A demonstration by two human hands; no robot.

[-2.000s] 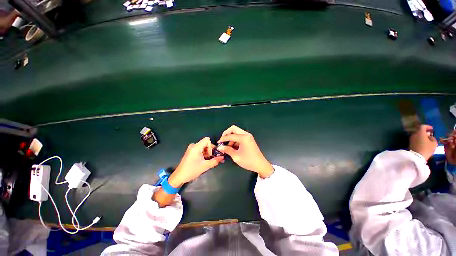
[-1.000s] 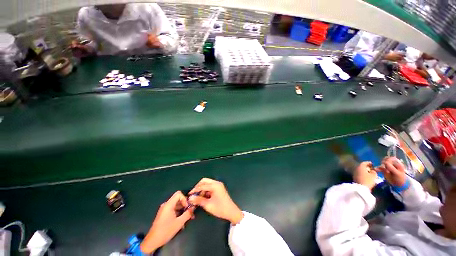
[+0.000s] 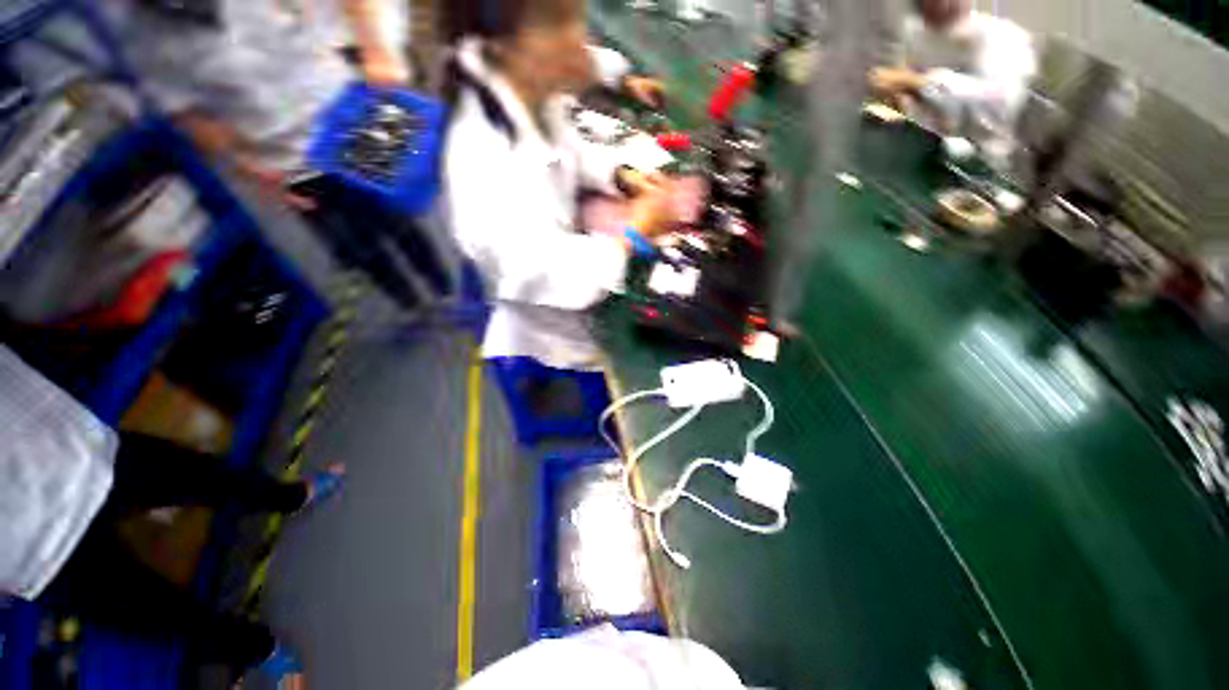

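Observation:
Neither of my hands shows; only a white sleeve or smock part [image 3: 607, 663] is at the bottom edge. Nearest in front of me, the white power strip [image 3: 702, 383] lies on the dark green work surface near its edge. The white charger [image 3: 764, 481] lies just beside it, with a looped white cable. A small blurred pale item [image 3: 946, 674] is cut off by the bottom edge, and I cannot tell what it is.
A seated worker [image 3: 526, 229] is beyond the strip. A standing person holds a blue bin [image 3: 379, 146]. A blue rack [image 3: 249, 391] stands left of the grey aisle. White pieces [image 3: 1198, 442] lie far right, tape rolls [image 3: 968, 208] farther back.
The view has swung far to the left. Both my hands, the item in them and the neighbour on the right have gone out of view. The aisle, rack and other workers now show.

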